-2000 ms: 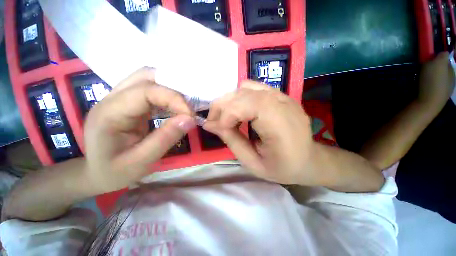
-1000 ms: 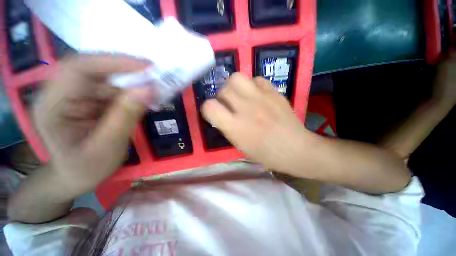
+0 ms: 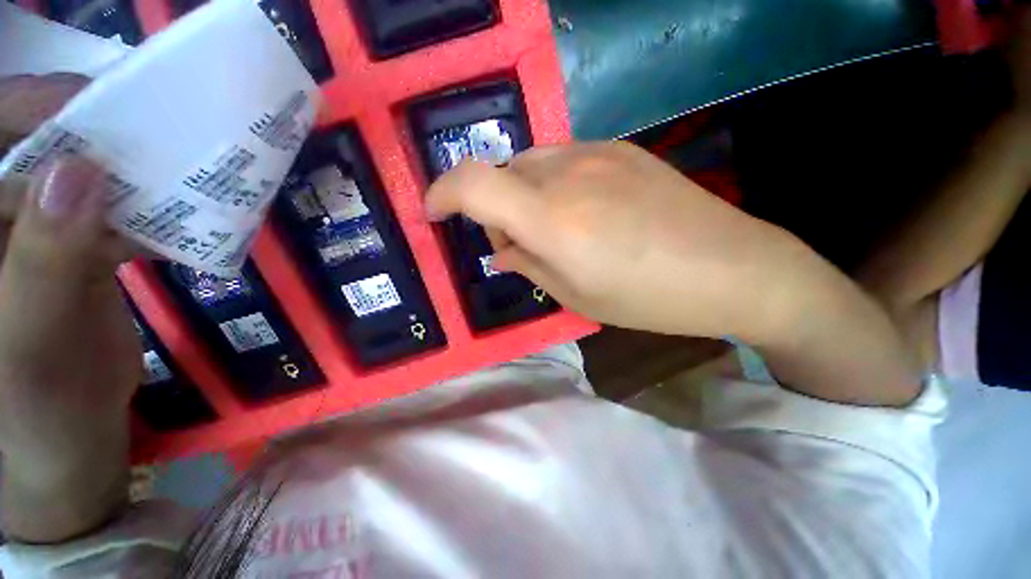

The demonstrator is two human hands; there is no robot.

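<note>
The label strip (image 3: 209, 124) is a folded white ribbon with rows of black print at the upper left. My left hand (image 3: 62, 260) grips it between thumb and fingers, partly cut off by the left edge. My right hand (image 3: 599, 232) is over the right-end mobile phone (image 3: 473, 113), fingers bent above its bay; a white label shows partly beside the fingers, and whether the fingertips hold anything is hidden. The neighbouring phone (image 3: 348, 243) has a white printed label (image 3: 370, 294) low in its bay. Both lie in the red-orange foam tray (image 3: 396, 187).
A shiny green bench top (image 3: 724, 57) lies beyond the tray at upper right. Another person's forearm (image 3: 955, 221) is at the far right. More phones in pockets (image 3: 424, 20) show along the top. Red foam (image 3: 963, 25) shows at the top right corner.
The view has shifted, so the tray sits further left and tilted. My right hand moved from the neighbouring phone to the right-end phone. A label now shows on the neighbouring phone. My left hand still holds the strip.
</note>
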